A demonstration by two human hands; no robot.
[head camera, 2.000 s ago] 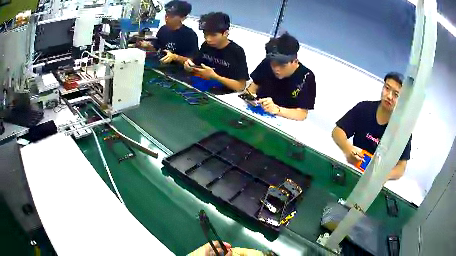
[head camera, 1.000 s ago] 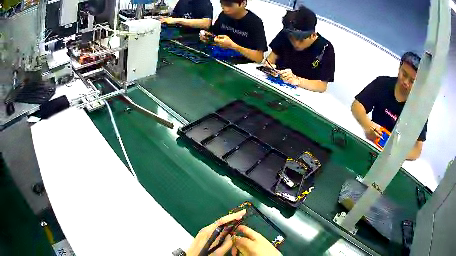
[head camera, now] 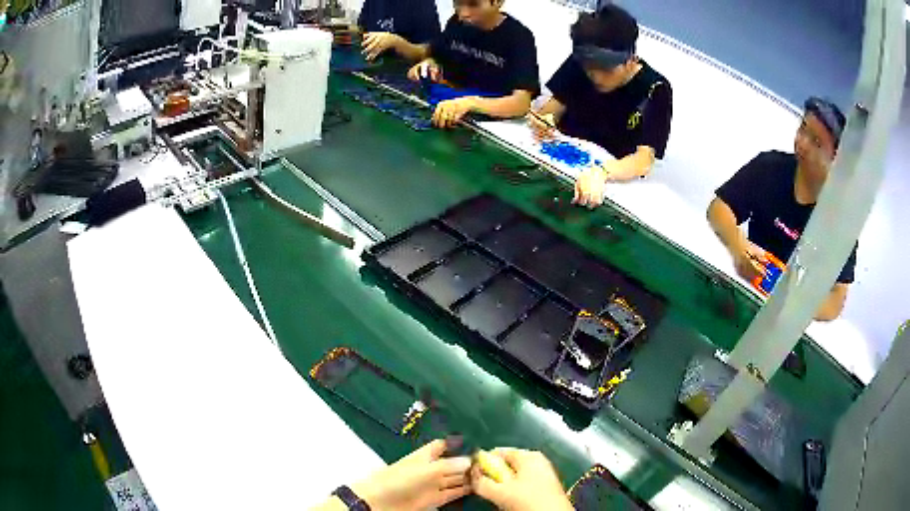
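Observation:
My left hand (head camera: 414,481), with a dark wristband, is at the bottom centre. Its fingers are closed on a small dark thing (head camera: 454,445), too blurred to name. My right hand (head camera: 521,483) is beside it, fingertips meeting the left ones. A blurred yellow patch shows at its fingertips; I cannot tell whether it is a held part. A flat dark-edged module (head camera: 367,387) with orange and gold bits lies on the green belt, left of and beyond my hands. Another dark module (head camera: 602,491) is right of my right hand, cut off by the bottom edge.
A black compartment tray (head camera: 477,261) on the belt holds a few modules (head camera: 596,339) at its near right corner. A grey shiny film pile (head camera: 733,409) lies by the white post (head camera: 783,289). A white board (head camera: 190,369) is at left. Several workers sit opposite.
The module that was in my hands is out of them; one now lies on the belt to their left. Another shows at the bottom right. A worker opposite has reached onto the belt.

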